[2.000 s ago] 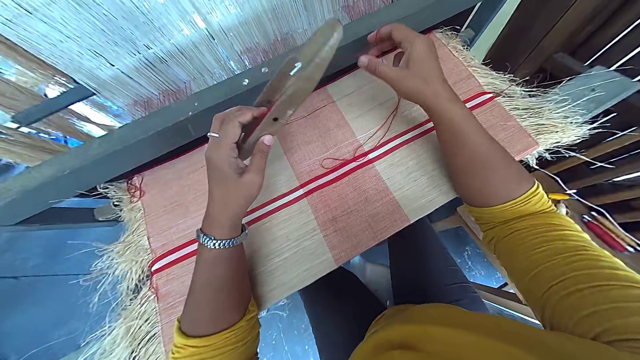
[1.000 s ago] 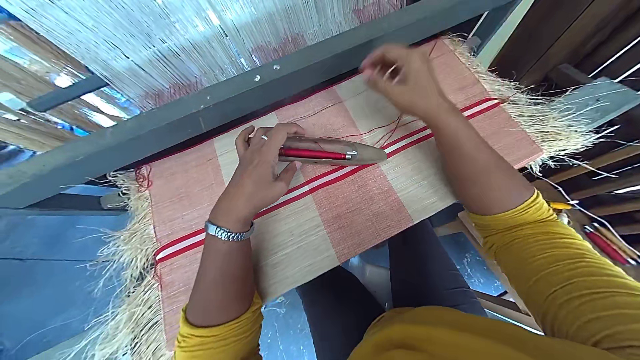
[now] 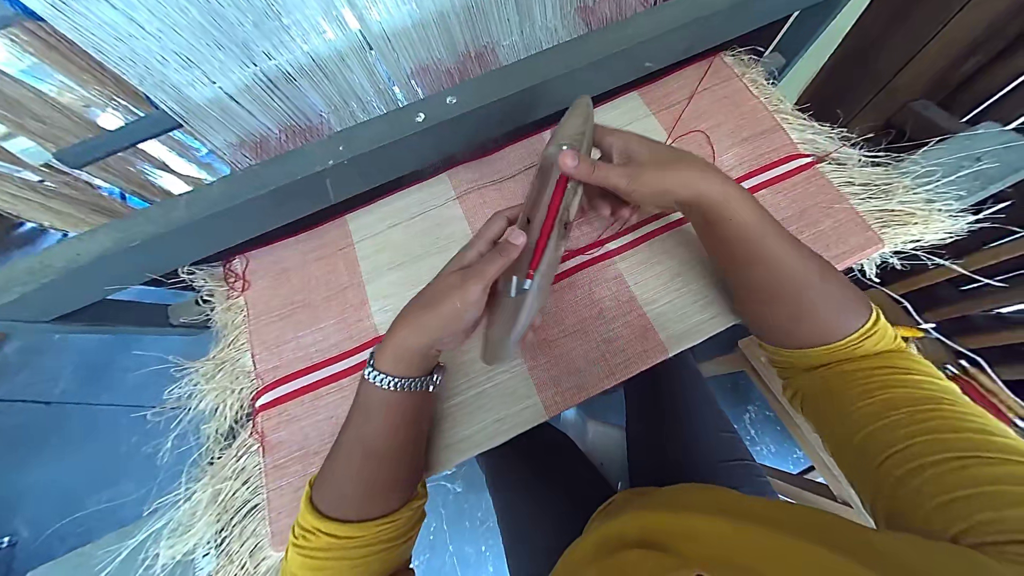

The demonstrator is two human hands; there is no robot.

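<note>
A wooden boat shuttle [image 3: 504, 316] with a bobbin of red thread [image 3: 550, 224] in its slot is held tilted above the woven cloth [image 3: 592, 344]. My left hand [image 3: 460, 288] grips its lower half from the left, thumb on the rim. My right hand [image 3: 640, 172] holds the upper half, thumb beside the top of the bobbin. The cloth has pink and cream bands crossed by a red and white stripe. A loose red thread [image 3: 696, 134] loops over it to the right of my right hand.
The loom's grey beam [image 3: 336, 180] runs just beyond the cloth, with pale warp threads [image 3: 264, 72] behind it. Long straw-coloured fringe hangs from the left edge [image 3: 212, 392] and right edge [image 3: 904, 200]. Thin sticks or bobbins [image 3: 980, 392] lie at the far right.
The shuttle, nearly level and in my left hand one second ago, is now tilted with its far end up the view. My right hand has come left and taken hold of it.
</note>
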